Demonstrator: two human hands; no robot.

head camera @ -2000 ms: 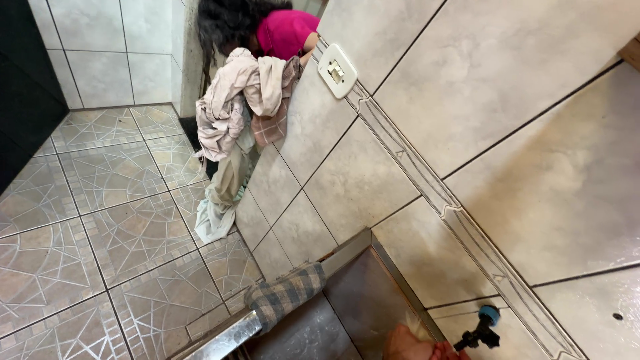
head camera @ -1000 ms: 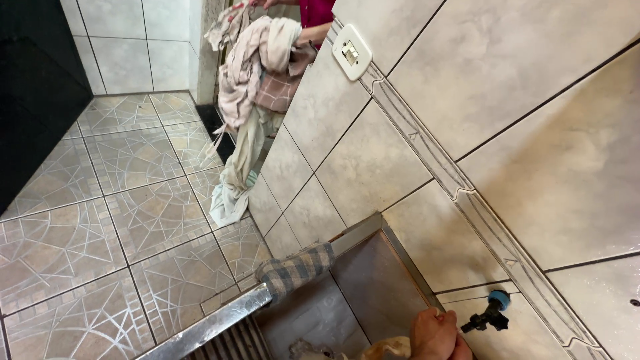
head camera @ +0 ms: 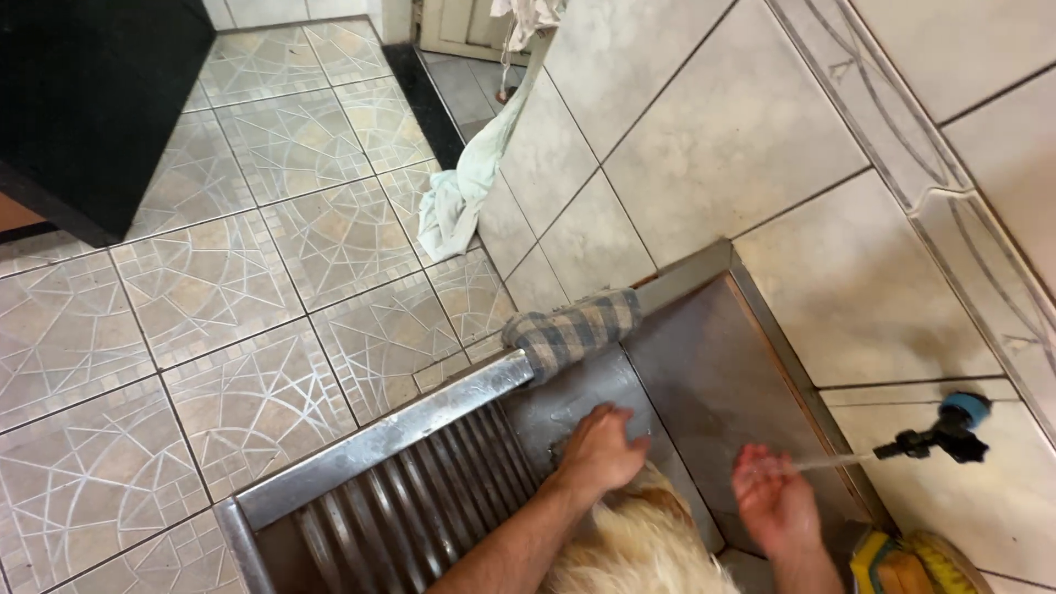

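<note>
My left hand (head camera: 601, 450) is over the metal wash tub (head camera: 375, 437), against the front end of a light-furred animal (head camera: 639, 536) whose head is hidden; its fingers are bent and whether they grip anything is unclear. To the right, my right hand (head camera: 771, 495) is cupped palm up with fingers apart, under a thin stream of water from the black tap (head camera: 924, 441) on the wall. Ribbed metal slats (head camera: 412, 487) fill the tub's left part. A checked cloth (head camera: 577, 330) hangs folded over the tub's rim.
A brush with yellow bristles (head camera: 945, 561) and a sponge (head camera: 874, 561) lie at the lower right. Pale cloths (head camera: 454, 206) hang by the wall corner down to the tiled floor (head camera: 247, 330). A black panel (head camera: 91, 107) stands at the upper left.
Water now runs from the tap onto my right hand, which was close to the tap before. My left hand has come into view. The person by the hanging cloths is out of view.
</note>
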